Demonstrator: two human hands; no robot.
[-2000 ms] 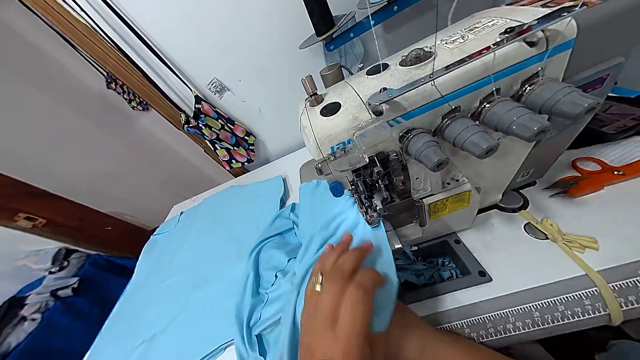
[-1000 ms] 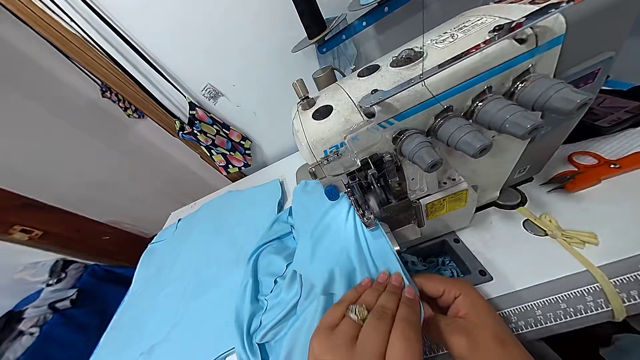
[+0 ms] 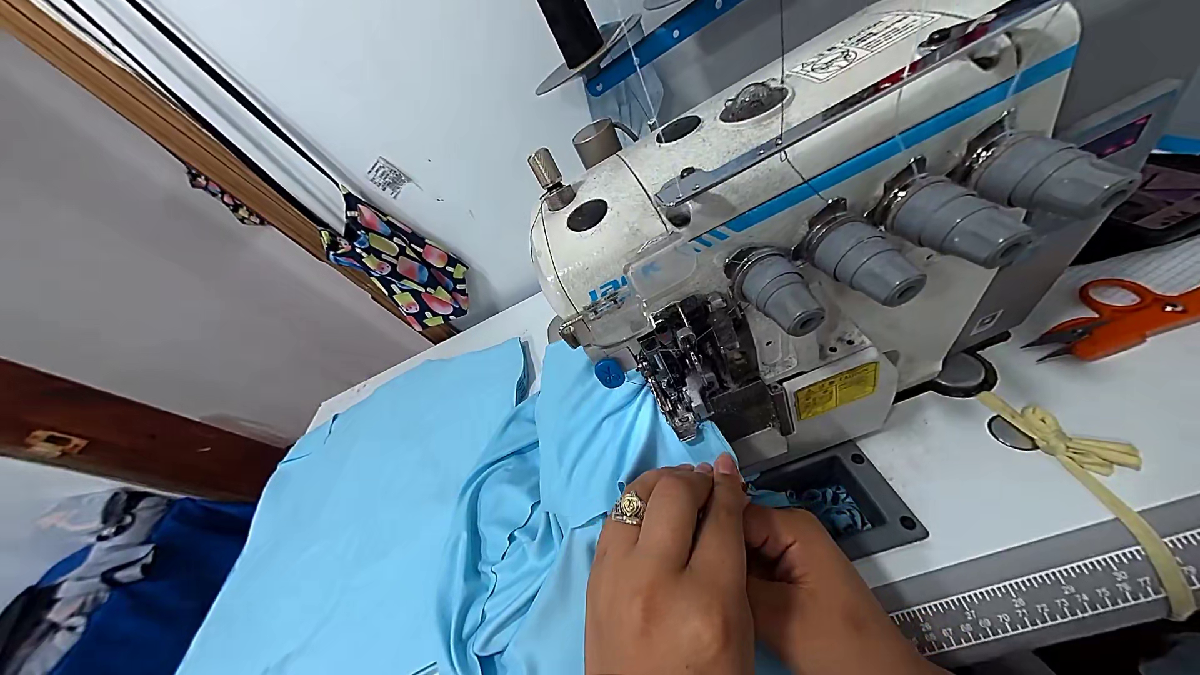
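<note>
Light blue knit fabric [image 3: 375, 506] lies spread and partly bunched over the machine table, its right edge under the presser foot [image 3: 689, 422] of a white Jack overlock sewing machine [image 3: 750, 187]. My left hand [image 3: 670, 562], with a ring on one finger, pinches the fabric edge just in front of the foot. Close against it on the right, my right hand [image 3: 816, 581] grips the same edge, its fingertips partly hidden. A blue round button-like piece [image 3: 609, 372] sits left of the needle area.
Orange-handled scissors [image 3: 1125, 319] lie at the right. A yellow fabric strip [image 3: 1078, 459] is knotted near a ruler tape [image 3: 1041, 600] on the table's front edge. Fabric scraps fill a grey recessed tray [image 3: 900, 525]. A printed garment [image 3: 403, 262] hangs behind, with dark cloths [image 3: 159, 581] lower left.
My left hand has gone from lying on the fabric near the foot to pinching its edge beside my right hand. Since one second ago, both hands have come closer to the foot.
</note>
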